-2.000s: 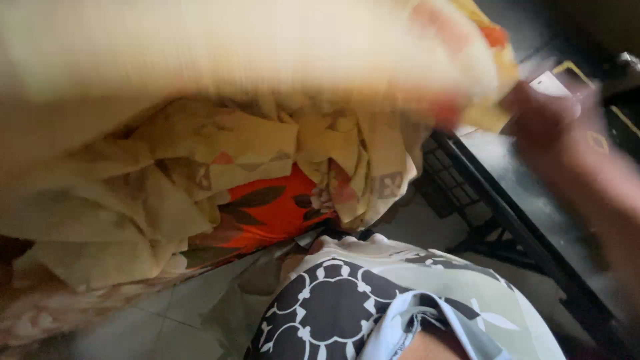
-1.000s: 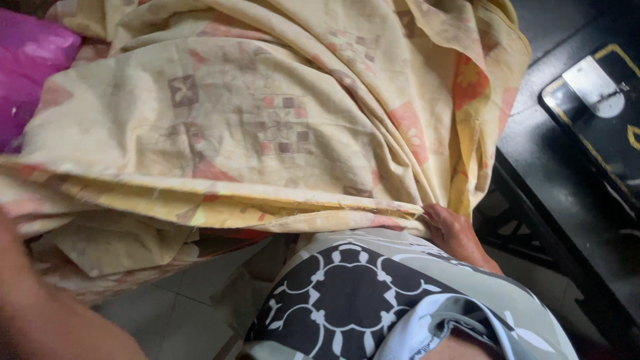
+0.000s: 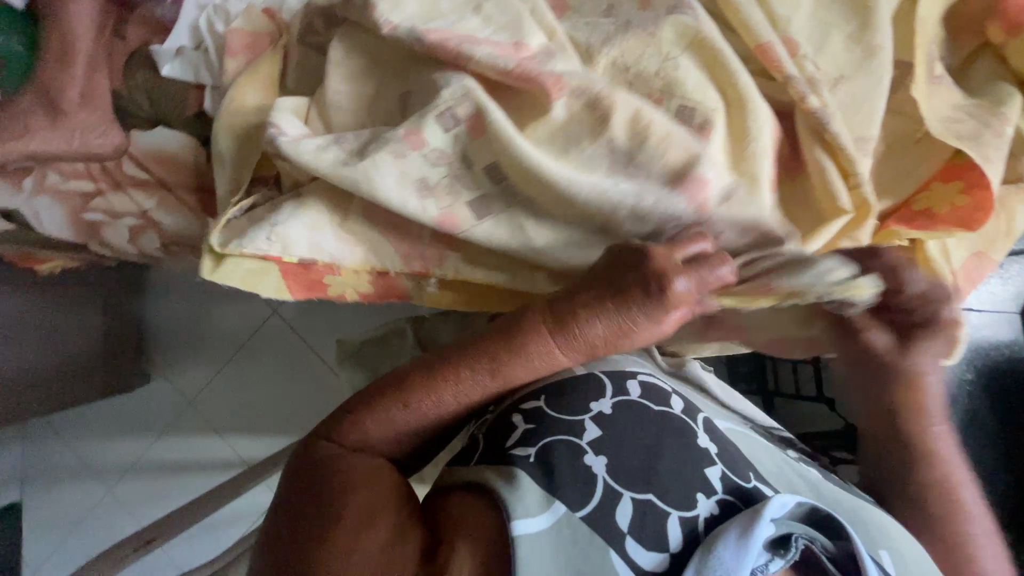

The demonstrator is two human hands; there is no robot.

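A large yellow patterned cloth [image 3: 496, 160] with orange flowers and small squares lies in loose folds across the upper view. My left hand [image 3: 660, 284] grips its near edge at the middle, fingers closed on bunched fabric. To the right, my right hand [image 3: 900, 308], blurred, holds the same edge, a short gathered stretch of cloth lying between the two hands. The cloth's near edge runs left from my left hand, with an orange and yellow flower strip showing along it. Both hands are just beyond my black, grey and white patterned garment [image 3: 648, 448].
Another person's foot [image 3: 64, 128] rests on a brown and white floral fabric [image 3: 136, 192] at the upper left. White cloth [image 3: 192, 48] lies beside it. Below are a tiled floor [image 3: 216, 400] and a dark box-like piece [image 3: 72, 344]. A black crate-like object [image 3: 792, 392] stands at the right.
My left hand has come from the lower left to the middle and now grips the cloth edge near my right hand. The cloth is more bunched, and the view has shifted left.
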